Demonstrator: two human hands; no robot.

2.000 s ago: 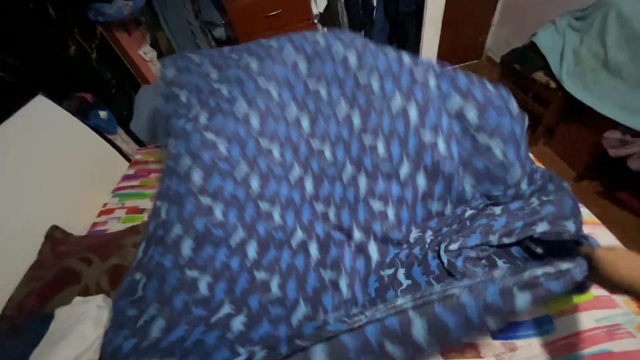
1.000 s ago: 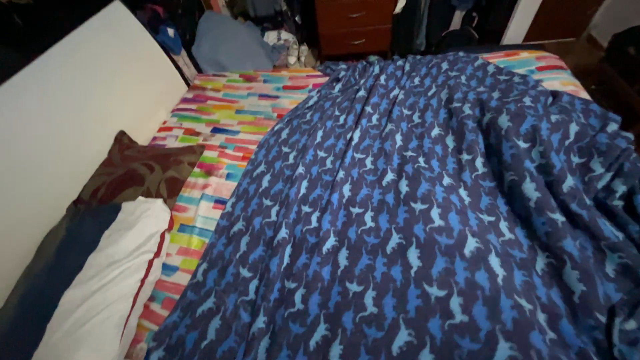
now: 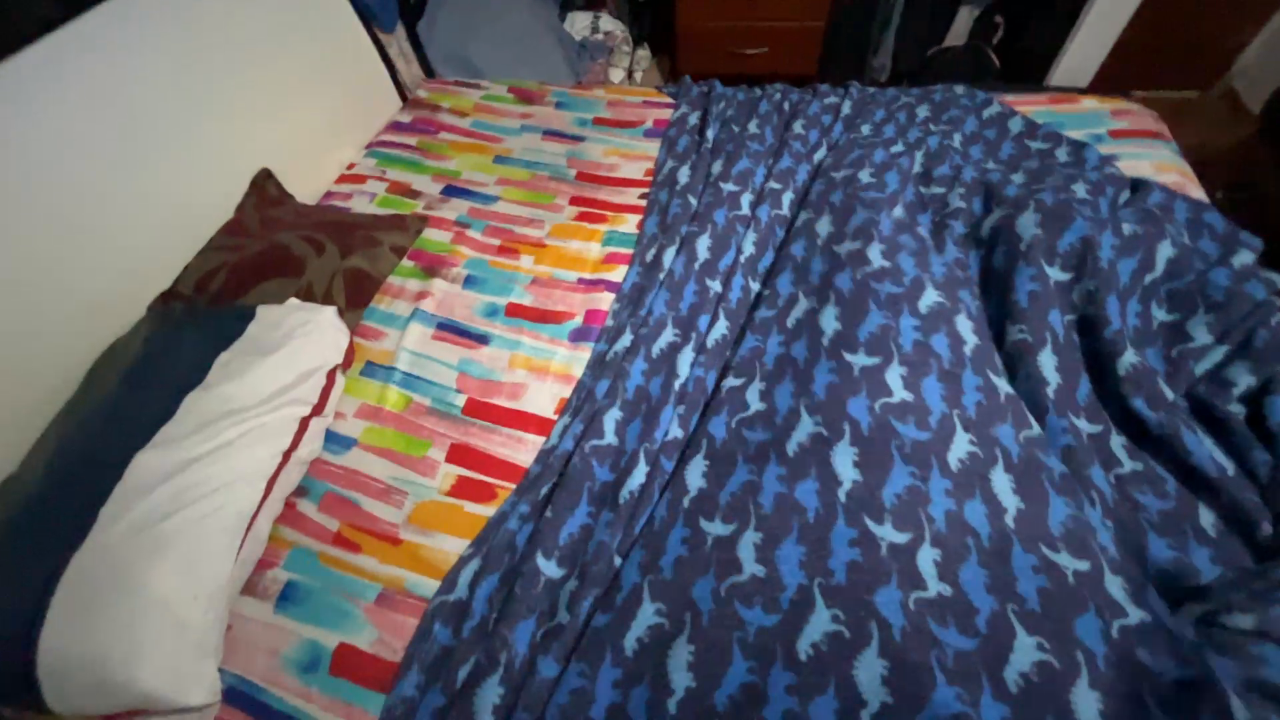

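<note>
A dark blue blanket with a dinosaur print [image 3: 850,400] lies over the middle and right of a bed. Its left edge runs in long folds from the far side down to the near side, and its right part is bunched and wrinkled. Left of it shows a multicoloured brushstroke-patterned sheet [image 3: 520,270]. A white pillow with a red stripe [image 3: 190,520] lies at the left, partly over a dark blue and grey pillow [image 3: 120,430], with a brown and maroon cushion [image 3: 300,245] beyond. Neither my left hand nor my right hand is in view.
A white headboard [image 3: 200,130] rises along the left side. Beyond the bed's far edge stand a reddish-brown wooden drawer unit [image 3: 750,45], a grey-blue cloth [image 3: 500,40] and dark hanging items [image 3: 970,50]. A corner of the sheet [image 3: 1120,130] shows at the far right.
The blanket, billowing in the air two seconds ago, now lies on the bed. The hand at the right edge then is out of view. Since one second ago, the blanket's far left corner has shifted right.
</note>
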